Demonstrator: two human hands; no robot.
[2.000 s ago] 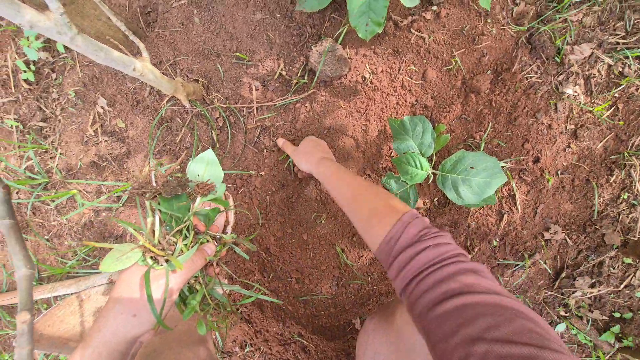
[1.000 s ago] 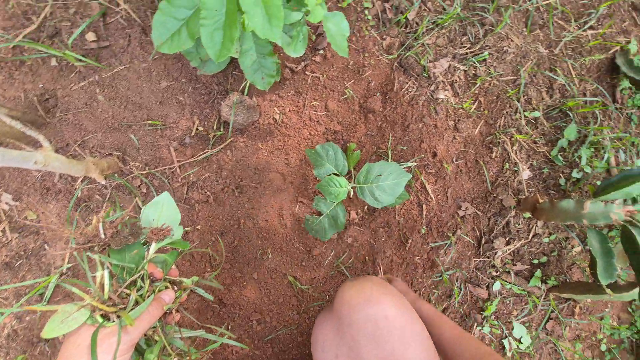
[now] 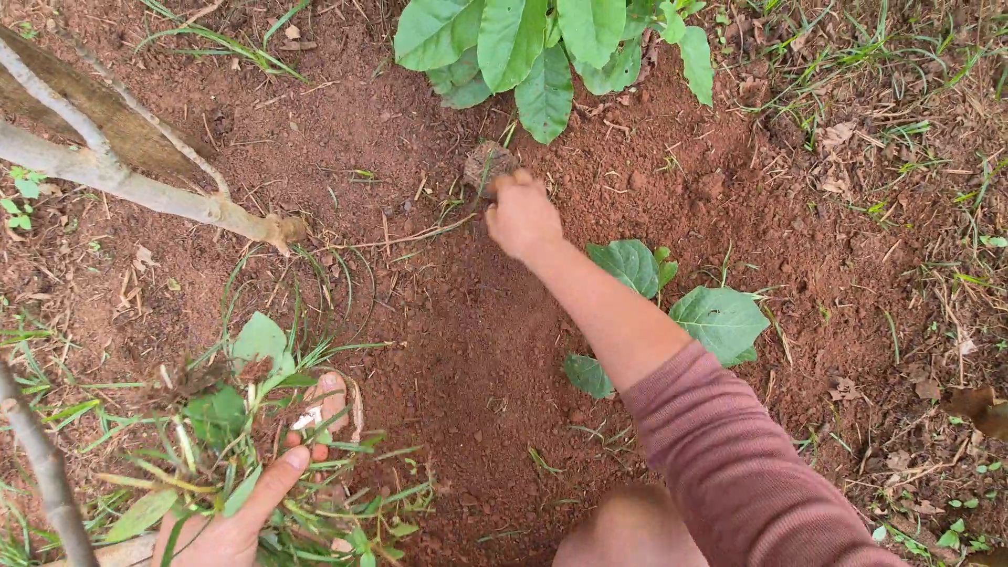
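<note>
My left hand (image 3: 236,512), at the lower left, grips a bunch of pulled weeds (image 3: 213,417) with leaves, grass blades and soil-covered roots. My right hand (image 3: 524,213) reaches out over the reddish soil (image 3: 488,339), its fingers at the near edge of a round brown clod or stone (image 3: 488,164); whether they grip it is hidden. Under my right forearm stands a small broad-leaved seedling (image 3: 720,319), partly covered by the arm. A larger leafy plant (image 3: 543,55) grows just beyond the clod.
A bare pale branch or trunk (image 3: 173,193) slants in from the left, and a thinner stem (image 3: 47,472) stands at the lower left. My foot (image 3: 331,402) is beside the weeds, my knee (image 3: 630,528) at the bottom. Grass and dry litter (image 3: 843,150) lie at the right.
My right hand, by my knee a second ago, now reaches forward to the clod. My left hand keeps the weeds. The view has shifted.
</note>
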